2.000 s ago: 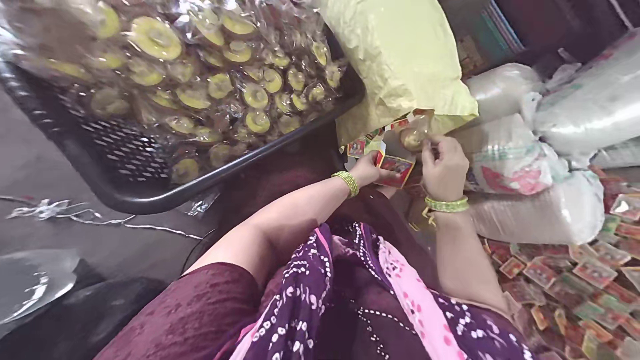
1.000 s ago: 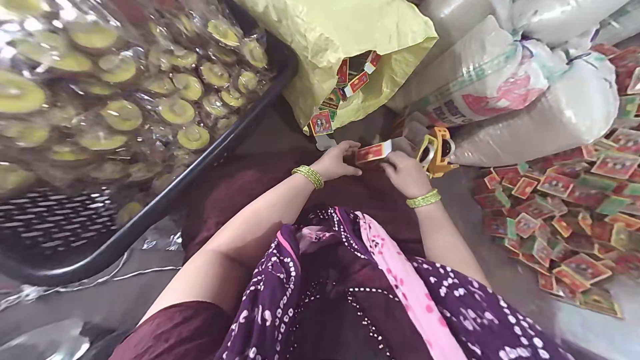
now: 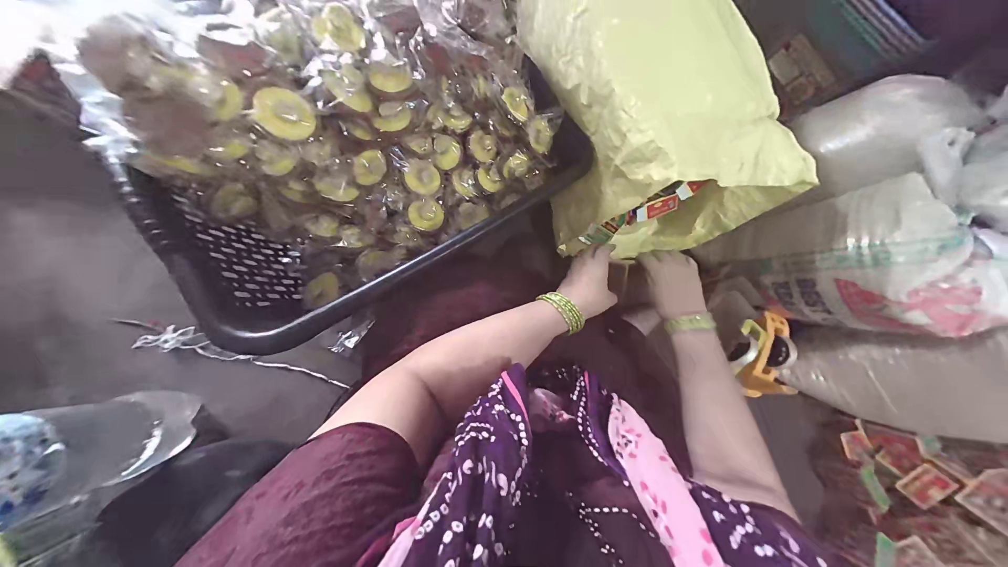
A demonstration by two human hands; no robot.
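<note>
My left hand (image 3: 589,282) is at the near edge of a pale yellow plastic bag (image 3: 669,102), its fingertips touching the lower rim. Beside it, my right hand (image 3: 673,282) is at the same edge, its fingers partly hidden at the rim. Whether either hand grips the film or a small box is not clear. Several small printed cardboard boxes (image 3: 660,207), red, green and white, show inside the bag's mouth. Green bangles circle both wrists.
A black plastic basket (image 3: 276,335) heaped with clear-wrapped yellow ring-shaped items (image 3: 283,113) stands at left. Stuffed plastic sacks (image 3: 890,260) lie at right, with an orange tool or holder (image 3: 768,354) against them. Small red boxes (image 3: 928,485) are strewn at lower right. White string (image 3: 169,339) lies left.
The small red and white box held between my hands one second ago is no longer visible there. Both hands have moved to the yellow bag's edge. The view has shifted.
</note>
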